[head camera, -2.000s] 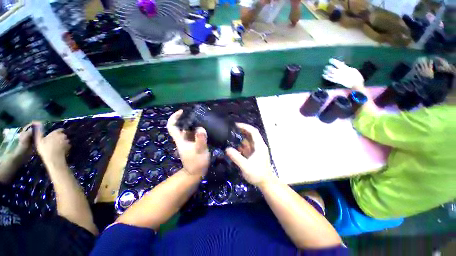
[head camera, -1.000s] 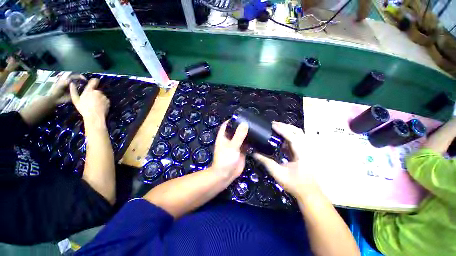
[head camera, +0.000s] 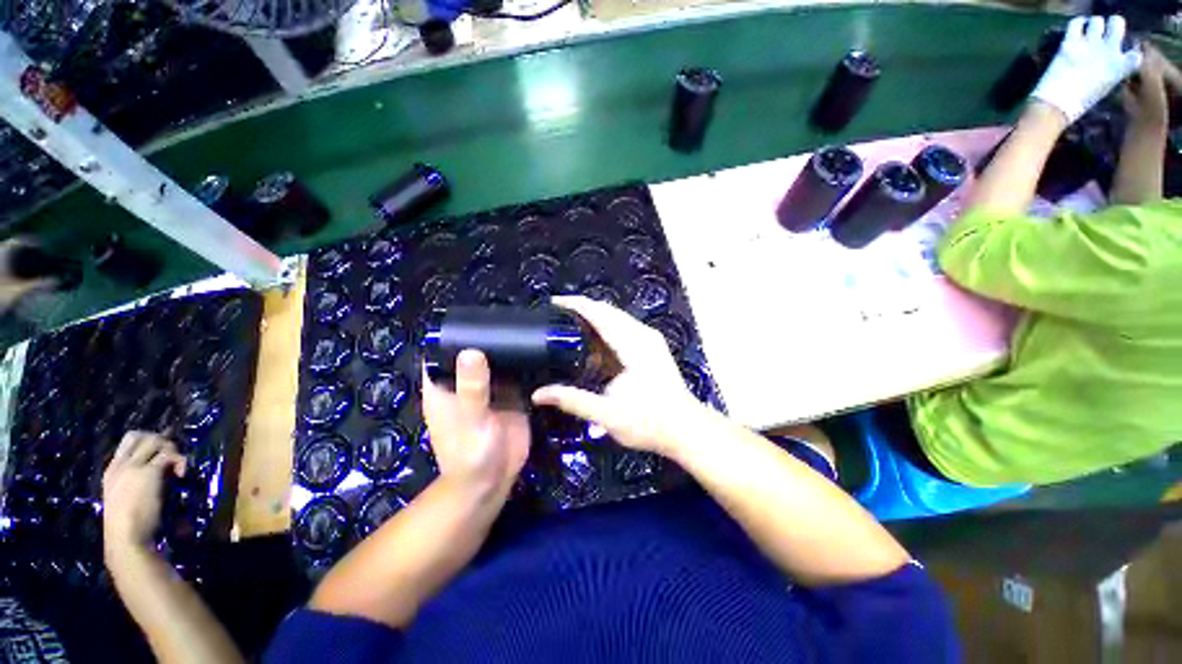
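A matt black cylindrical unit (head camera: 508, 340) with glossy ends lies level above the black blister tray (head camera: 370, 383). My left hand (head camera: 476, 418) holds it from below at its left end, the thumb on its near side. My right hand (head camera: 622, 383) is at its right end, thumb and fingers around that end; how firmly it touches is hard to tell. The tray shows rows of round glossy pockets or parts; I cannot tell which. Both hands are bare.
The green conveyor (head camera: 557, 117) beyond bears several black cylinders, one lying on its side (head camera: 411, 193). Three cylinders stand on the pink-white board (head camera: 765, 331) at right. A tan board (head camera: 271, 415) and metal upright (head camera: 143, 169) are left. Neighbours sit on both sides.
The cylinder in my hands has turned from slanted to nearly level. The view has shifted. The right neighbour's white-gloved hand shows again at the belt, and the left neighbour's hand is lower, over their tray.
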